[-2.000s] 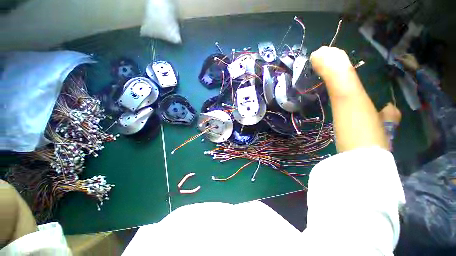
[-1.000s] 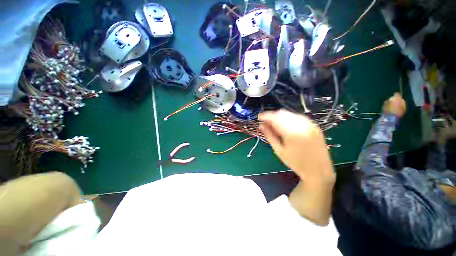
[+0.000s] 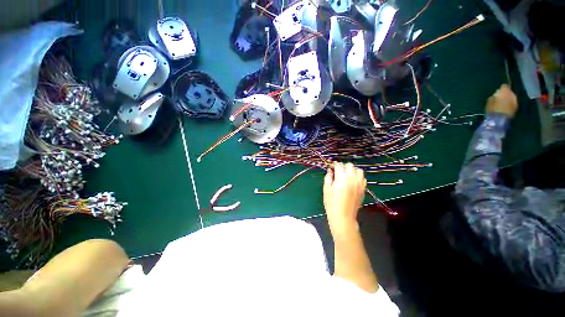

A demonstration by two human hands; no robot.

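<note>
My right hand (image 3: 344, 187) is at the front edge of the loose harness pile (image 3: 365, 145), its fingertips together on thin red and dark wires. One harness end sticks out to the right of the hand, past the table edge. My left hand is not in view; only the bent left forearm shows at the lower left. Fitted silver covers (image 3: 306, 83) with coloured wires sticking out lie behind the pile, among black shells (image 3: 250, 36).
Pliers (image 3: 225, 198) with pinkish handles lie open near me. Silver covers (image 3: 137, 71) and a black shell (image 3: 199, 94) lie left of centre. Bundled harnesses (image 3: 65, 124) and a plastic bag (image 3: 20, 93) are at far left. Another person's hand (image 3: 502, 102) is at the right.
My right hand has moved from the fitted covers at the back down to the front of the harness pile, and its fingers have closed on wires. The view has shifted.
</note>
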